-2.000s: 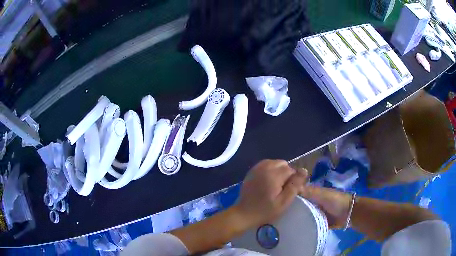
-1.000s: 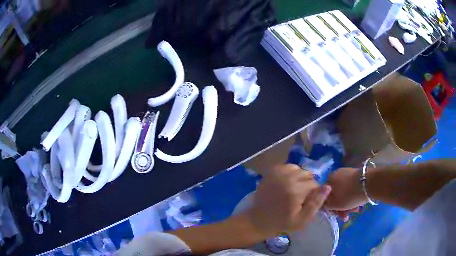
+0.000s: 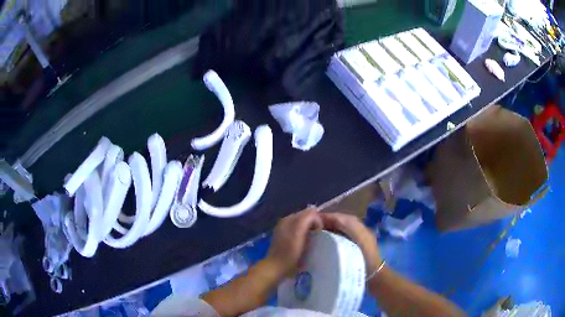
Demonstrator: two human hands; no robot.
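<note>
A thick white tape roll (image 3: 334,272) with faint print on its rim and a small grey core hole is at the bottom centre, in front of the table edge. My left hand (image 3: 296,238) lies on the upper left of the roll, over its flat face. My right hand (image 3: 354,235) is on the top and right side of the rim, its fingertips near my left hand. Both hands hold the roll. The lower part of the roll is cut off by the picture's edge.
The dark table (image 3: 310,179) bears curved white housings (image 3: 141,198), an open housing (image 3: 187,192), crumpled clear film (image 3: 300,124) and a white blister tray stack (image 3: 406,86). An open carton (image 3: 458,179) stands right, on the blue floor. A red stool (image 3: 548,129) is beyond it.
My hands have moved left and up with the roll. The roll has turned, showing more of its thick printed rim. My right forearm now comes from lower down.
</note>
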